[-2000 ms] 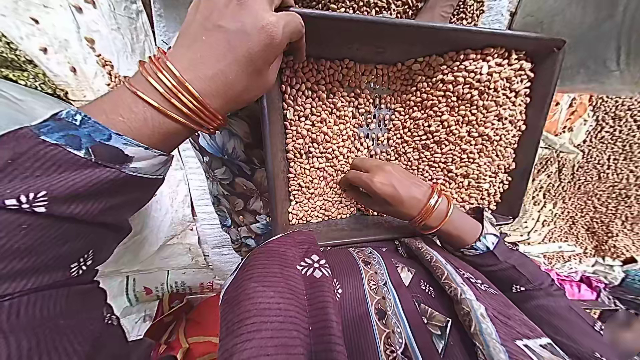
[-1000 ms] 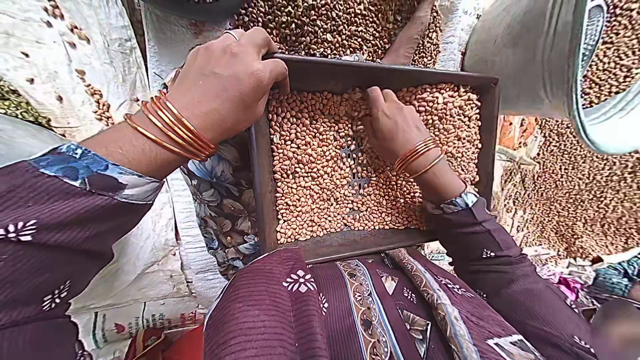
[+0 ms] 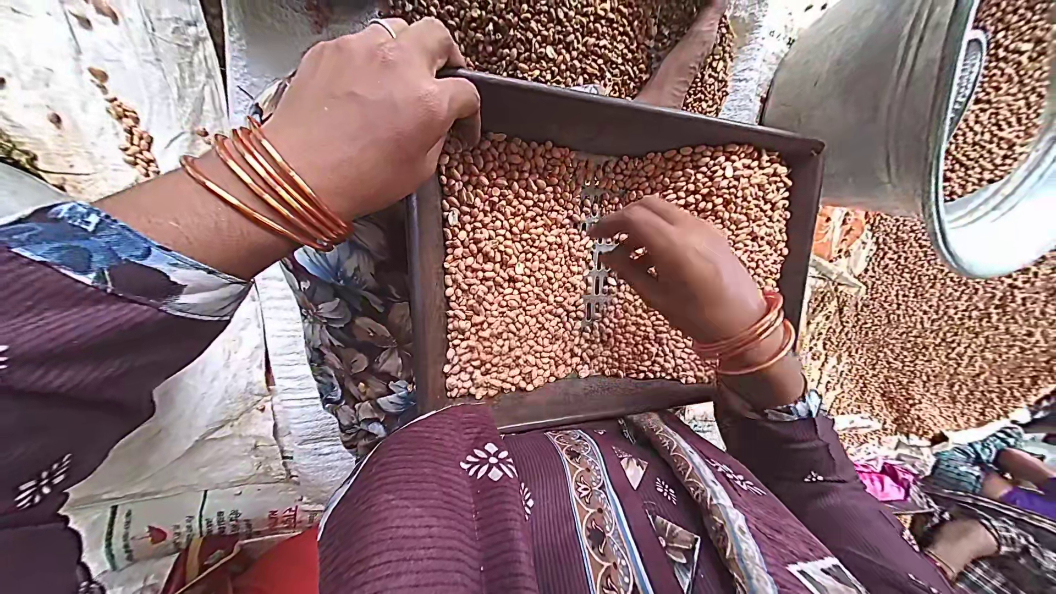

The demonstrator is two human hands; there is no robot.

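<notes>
A dark rectangular tray (image 3: pixel 426 330) with raised walls lies tilted in front of my body. Shelled nuts or beans (image 3: pixel 511 272), light reddish-brown, cover most of its slotted bottom; a bare strip with metal slots shows down the middle. My left hand (image 3: pixel 375 111), with a ring and several bangles, grips the tray's upper left corner. Above the bare strip is my right hand (image 3: pixel 681 268), its fingers slightly bent and apart, close over the nuts; no nut is seen held in it.
At the upper right a metal bucket (image 3: pixel 858 115) lies tipped. Heaps of darker nuts (image 3: pixel 544 41) lie beyond the tray and more (image 3: pixel 949 330) at right. A bare foot or limb (image 3: pixel 685 58) is behind the tray. White sacks (image 3: pixel 206 421) are at left; another person's leg (image 3: pixel 961 540) shows at lower right.
My right hand has moved from the tray's near part to its far part, then back toward the middle. The bucket has come into view at the right. My left hand keeps its hold on the tray.
</notes>
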